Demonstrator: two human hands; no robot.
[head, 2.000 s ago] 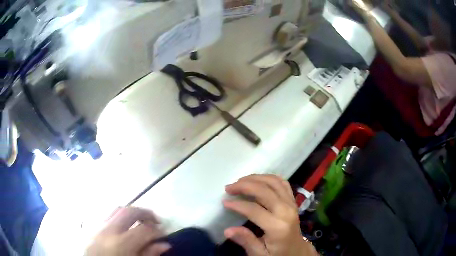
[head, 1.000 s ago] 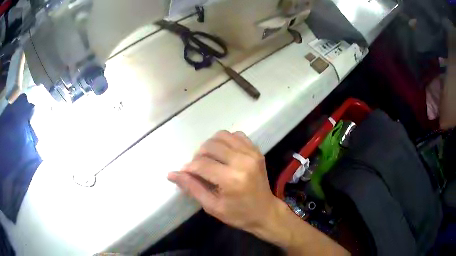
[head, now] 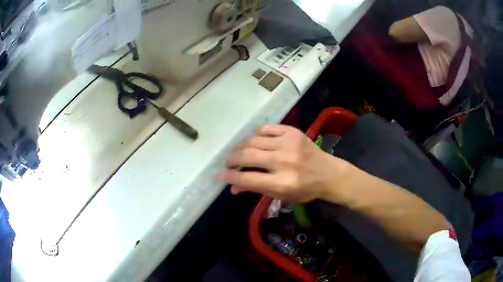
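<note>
My right hand [head: 281, 165] is at the front edge of the white sewing table [head: 149, 187], palm down, fingers pointing left and slightly blurred. No cloth shows in it; whether something small lies under the fingers cannot be seen. My left hand is not in view. Black-handled scissors [head: 134, 91] lie on the machine bed. A brown-handled tool [head: 177, 122] lies beside them, its thin tip at the scissor handles. The cream sewing machine [head: 182, 38] stands behind them.
Below the table edge is a red basket [head: 256, 231] with small spool-like items inside. Charcoal cloth [head: 386, 171] is heaped over its right side. A control box [head: 300, 60] sits on the table, with a grey panel [head: 292, 25] behind. A person's pink sleeve [head: 438, 41] is at upper right.
My left hand, seen at first near dark cloth at the bottom, has left the picture. My right hand has moved right along the table edge. The view has shifted right.
</note>
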